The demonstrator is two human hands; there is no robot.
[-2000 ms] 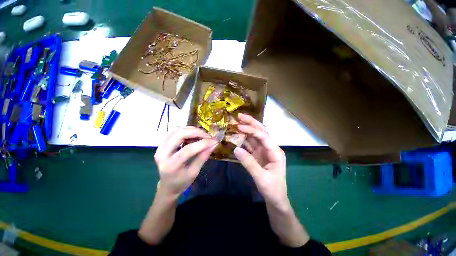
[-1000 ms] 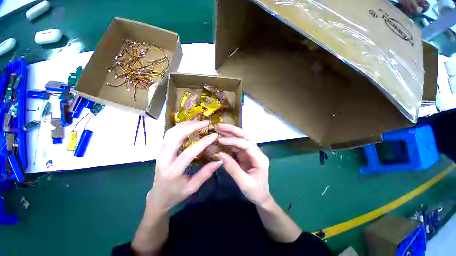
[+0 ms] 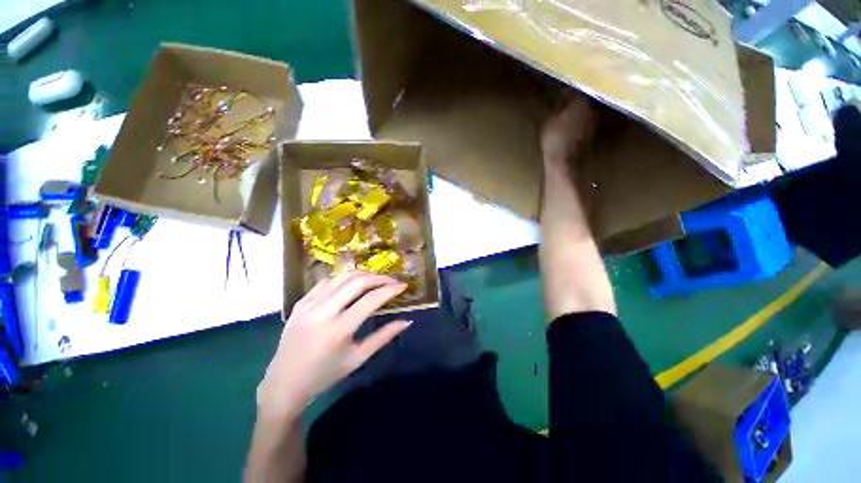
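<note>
A small open carton [image 3: 430,226] stands at the bench's front edge, with crinkled amber film pieces [image 3: 345,222] heaped in it. My left hand [image 3: 330,325] is over its near edge, fingers apart, fingertips at the nearest pieces; nothing shows held in it. My right hand [image 3: 569,123] reaches into the large carton [image 3: 463,141], which lies on its side with its opening toward me. The fingers are in dark shadow, so what they hold, if anything, cannot be told.
A second small carton [image 3: 132,179] holds copper-coloured lead wires [image 3: 222,137]. Dark tweezers [image 3: 236,259] lie below it. Blue cells [image 3: 124,296] and boards lie at the left. A blue stool [image 3: 722,245] stands at the right; a person's dark sleeve [image 3: 821,208] shows beyond.
My right hand has left the film carton and gone right into the large carton. My left hand stays at the film carton. The view has shifted to the right.
</note>
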